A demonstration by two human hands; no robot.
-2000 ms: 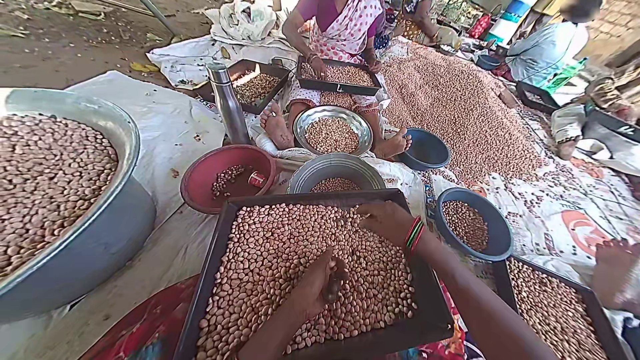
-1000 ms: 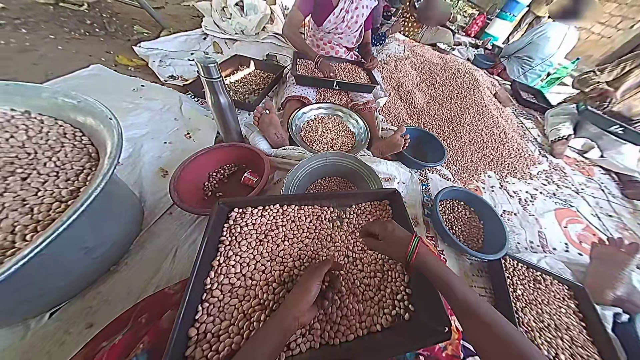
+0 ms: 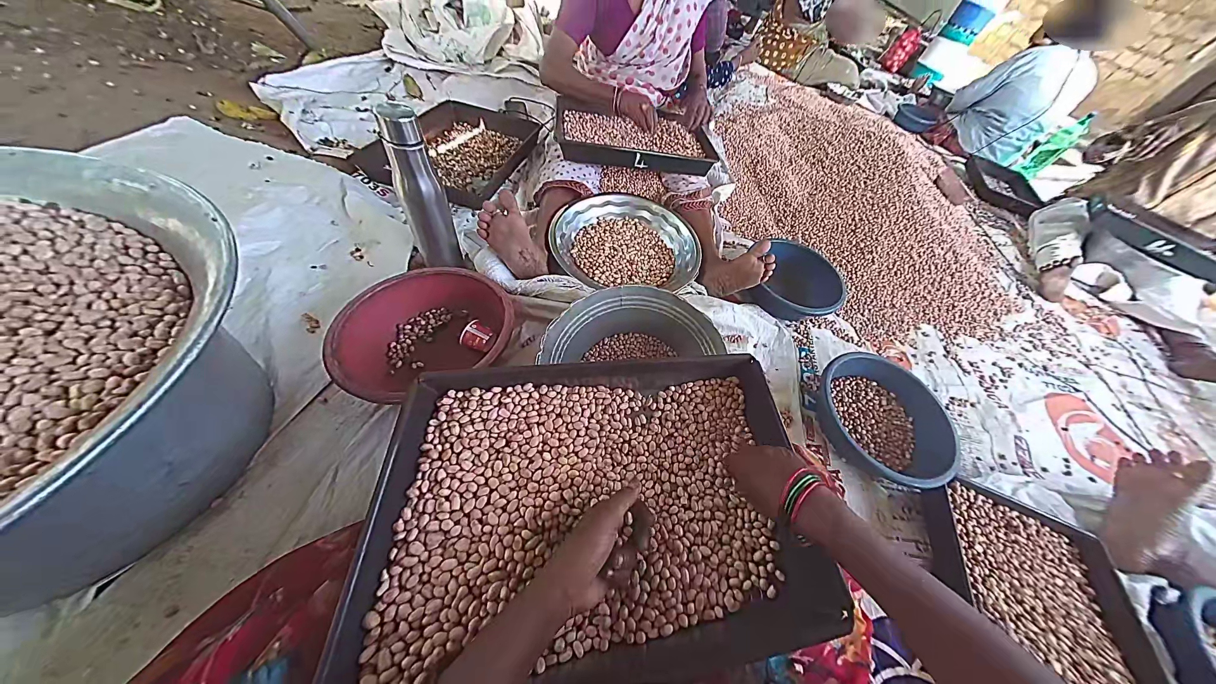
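A black rectangular tray (image 3: 750, 627) full of pinkish-brown nuts or seeds (image 3: 494, 475) lies before me. My left hand (image 3: 598, 551) is among them near the tray's middle, fingers curled; whether they hold anything is hidden. My right hand (image 3: 765, 475), with green and red bangles at the wrist, rests on the tray's right part, its fingertips hidden below the hand. Just beyond the tray stand a grey basin (image 3: 632, 309) and a red basin (image 3: 418, 285) with a few dark pieces and a small red packet. A blue-grey basin (image 3: 936, 418) with more pieces sits right of my right hand.
A large metal tub (image 3: 190, 408) of nuts or seeds stands left. Ahead are a steel bottle (image 3: 418, 185), a patterned steel bowl (image 3: 622, 204), a dark blue basin (image 3: 803, 275) and a seated person with a tray (image 3: 636, 157). A large heap (image 3: 855, 199) spreads right; another tray (image 3: 1035, 579) lies near right.
My right hand has moved from the tray's upper middle toward its right edge. My left hand stays near the middle of the tray.
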